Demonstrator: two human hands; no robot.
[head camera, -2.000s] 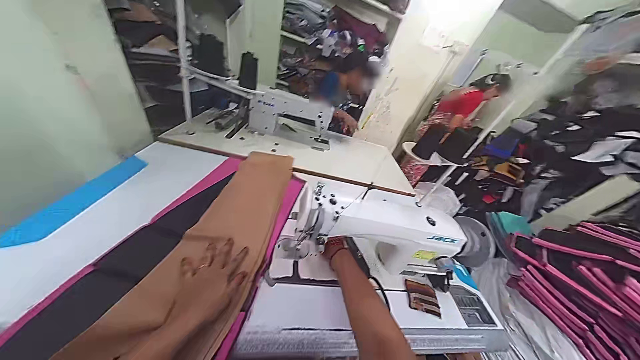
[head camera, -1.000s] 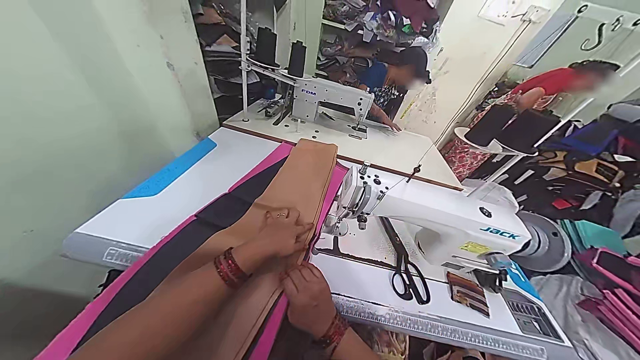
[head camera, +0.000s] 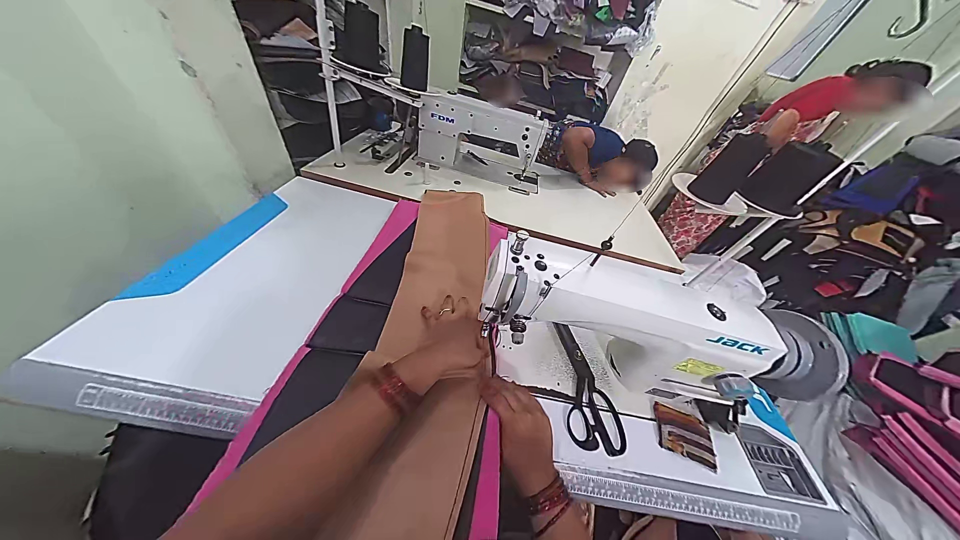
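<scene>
My left hand lies with spread fingers on a long tan fabric panel, just left of the needle area of a white Jack sewing machine. Nearer to me, my right hand holds the panel's right edge, its fingertips at the dark edging. Black and pink fabric lies beneath the tan piece and shows on both sides. The panel's right edge runs up to the presser foot. Black-handled scissors rest on the machine bed, right of my right hand.
A striped brown piece lies right of the scissors. Behind stands a second sewing machine on its table, with a person in blue bending beside it. Another person in red is at the upper right. Thread cones and pink-edged pieces are on the right.
Two seconds ago my right hand was under the machine by the needle; now it holds the panel's edge nearer to me. My left hand has moved up beside the presser foot.
</scene>
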